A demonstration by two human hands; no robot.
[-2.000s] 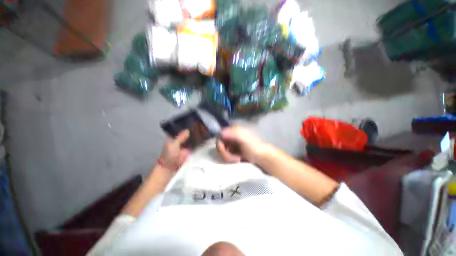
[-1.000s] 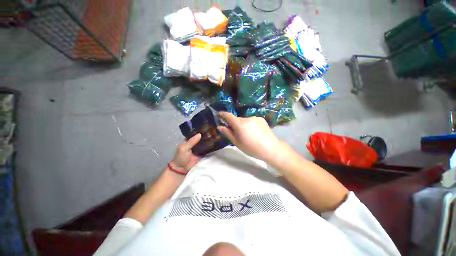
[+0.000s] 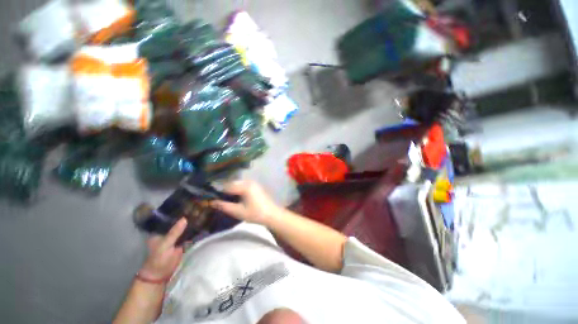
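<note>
A small dark item with a brownish pattern [image 3: 193,210], palm-sized, perhaps a pouch or wallet, is held in front of my white shirt. The view is blurred and I cannot tell exactly what it is. My left hand [image 3: 166,252], with a red band at the wrist, grips its lower left side. My right hand [image 3: 247,204] holds its upper right edge with the fingers closed on it. A small round brownish thing [image 3: 143,214] shows at its left end; I cannot tell what it is.
Green polybagged garments [image 3: 218,123] and white and orange packets [image 3: 111,92] lie heaped on the floor ahead and left. A red plastic bag [image 3: 317,168] lies by the dark red desk [image 3: 371,209] on the right. A green bundle [image 3: 374,44] sits at the back right.
The view has turned right, so the heap now sits further left and more of the desk area shows. The wire cage trolley has left the picture. Both hands still hold the dark item.
</note>
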